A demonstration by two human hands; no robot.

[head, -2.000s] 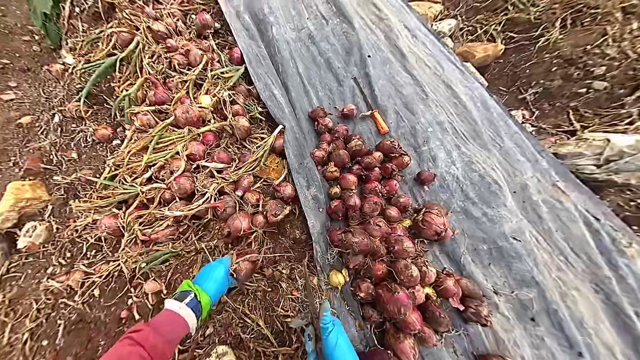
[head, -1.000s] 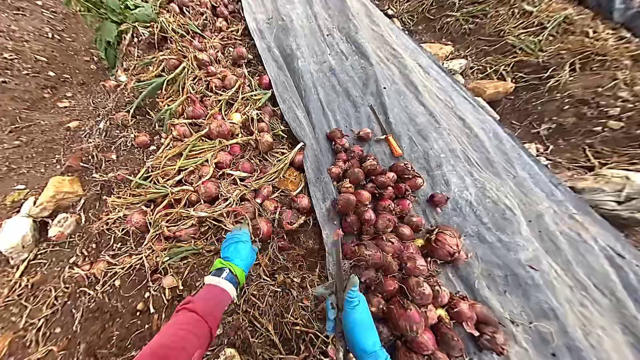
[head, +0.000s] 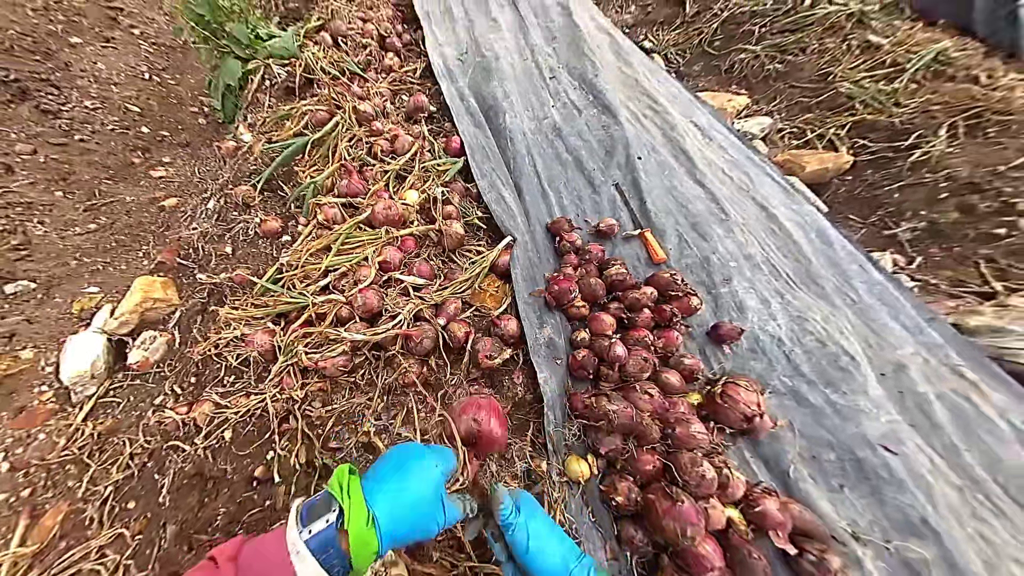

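My left hand (head: 416, 494), in a blue glove with a green band and a watch strap at the wrist, is closed around the neck of a red onion (head: 480, 425); the bulb points up and away from me. My right hand (head: 538, 530), also blue-gloved, is close beside it at the bottom, fingers curled by the onion's neck. Whether it grips a blade here cannot be made out. Topped red onions (head: 640, 360) lie heaped on a grey plastic sheet (head: 784, 296) to the right. Onions with dry tops (head: 368, 302) lie on the soil to the left.
An orange-handled knife (head: 653, 246) lies on the sheet beyond the heap. Pale stones (head: 144, 306) sit on the soil at left, with more stones (head: 813, 166) along the sheet's far edge. A leafy green plant (head: 232, 52) stands at upper left.
My left hand, at the onions on the ground a second ago, now holds a red onion near my right hand. The blade seen upright at my right hand is no longer plain. The view has shifted.
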